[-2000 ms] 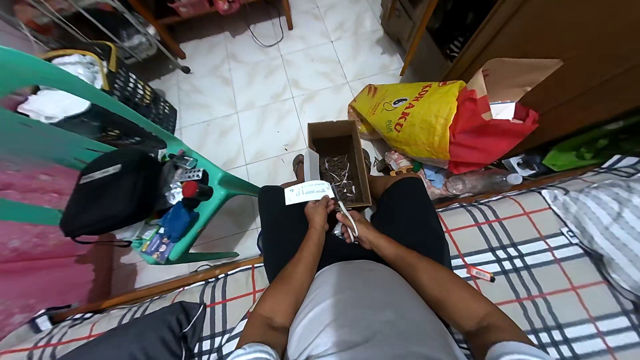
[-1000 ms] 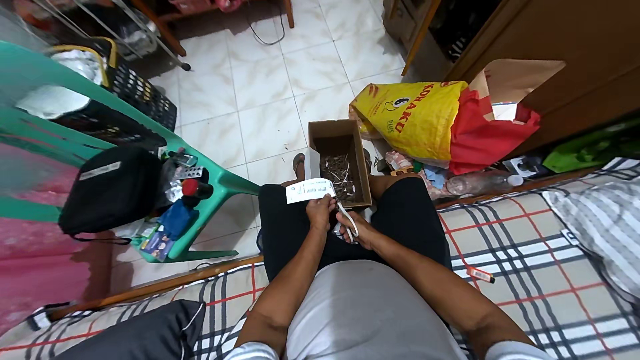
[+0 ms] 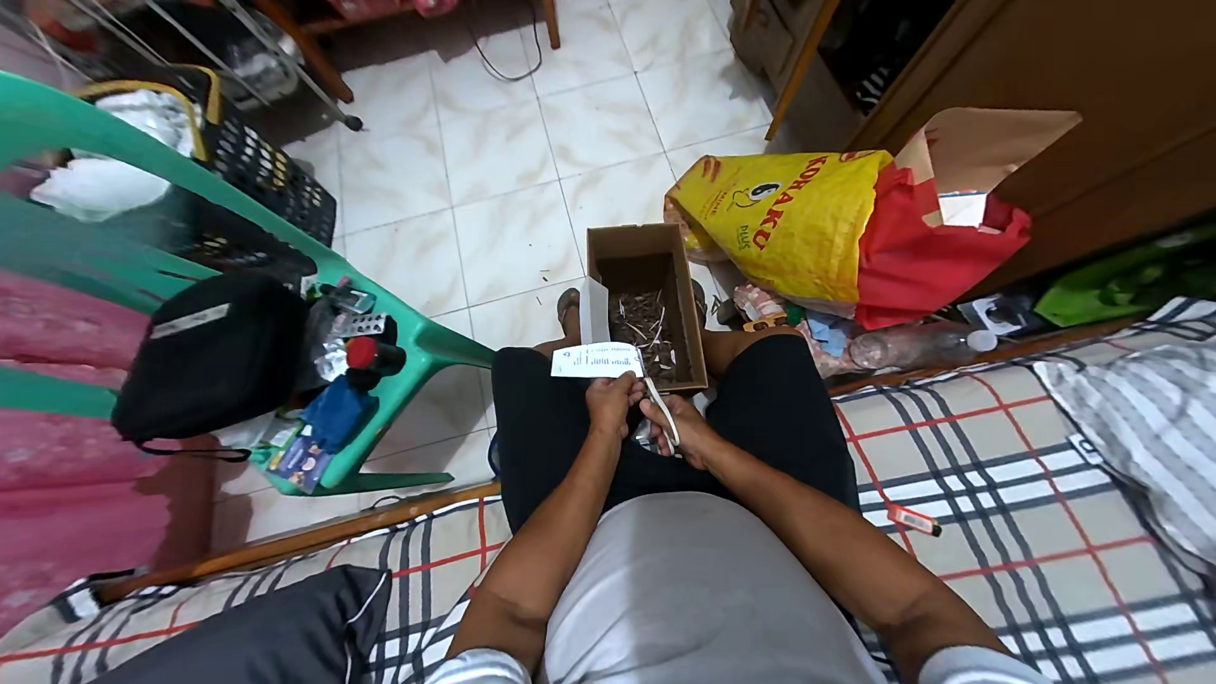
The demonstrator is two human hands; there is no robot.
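Observation:
Between my fingers, my left hand (image 3: 613, 401) holds a white printed paper slip (image 3: 597, 361) by its lower right edge. My right hand (image 3: 686, 432) grips white-handled scissors (image 3: 662, 408), whose blades point up at the slip's right end; whether they touch the paper cannot be told. Just beyond both hands, an open cardboard box (image 3: 696, 332) stands on the floor between my feet, with many thin brown and white strips (image 3: 646, 323) inside. One white flap (image 3: 594, 313) of the box stands up at its left side.
A green plastic chair (image 3: 418, 332) at left bears a black case (image 3: 214, 351) and small items. At right, a yellow and red sack (image 3: 788, 228) leans near a clear plastic bottle (image 3: 917, 350). A lighter (image 3: 914, 520) lies on the plaid bed cover (image 3: 988, 456).

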